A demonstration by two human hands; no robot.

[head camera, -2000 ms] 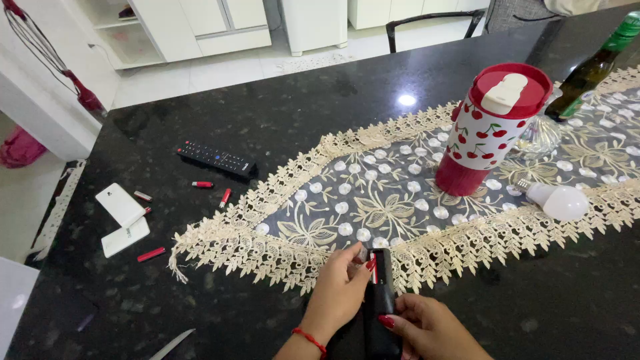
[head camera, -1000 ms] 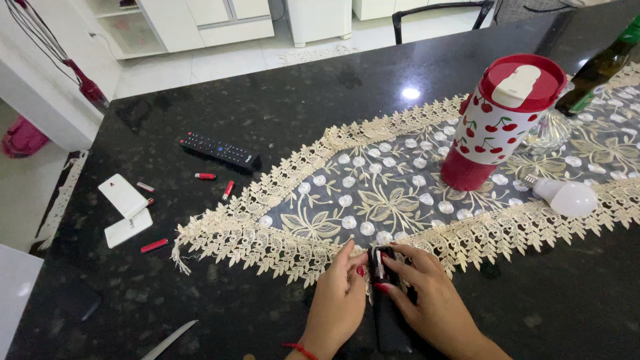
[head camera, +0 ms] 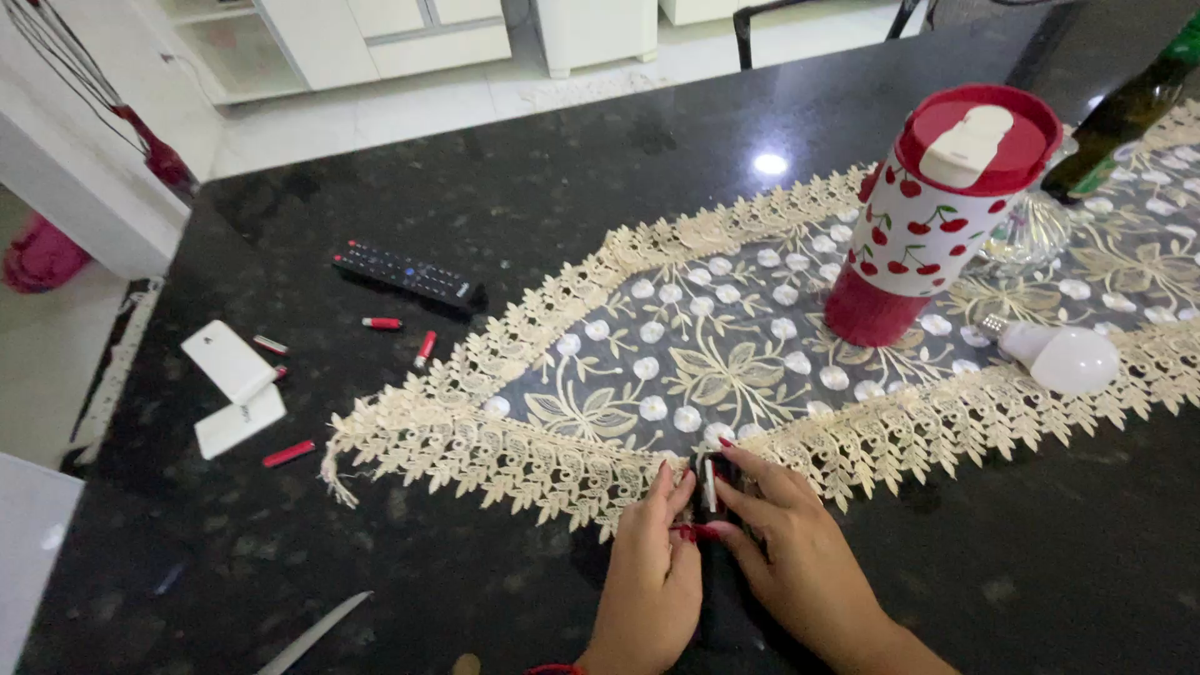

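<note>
Both my left hand [head camera: 653,562] and my right hand [head camera: 797,539] close around a small dark device [head camera: 711,487] at the lace border of a table runner [head camera: 694,366]. A light-coloured strip shows in the device between my fingers; its lower part is hard to make out against the dark counter. To the left lie small red cylindrical batteries [head camera: 289,454], one thin silver-and-red piece [head camera: 271,345] and two white cards or covers [head camera: 241,422], partly overlapping. A black remote control [head camera: 405,273] rests beyond them.
A red tumbler with cherries [head camera: 909,216] stands on the runner, with a white light bulb [head camera: 1059,356], a ribbed glass piece [head camera: 1027,234] and a green bottle [head camera: 1120,122] near it. A knife blade [head camera: 317,633] lies at the front left on the black stone counter [head camera: 450,581].
My right hand has moved up from the device's lower part to its upper end, fingers now around the top. My left hand stays at its left side.
</note>
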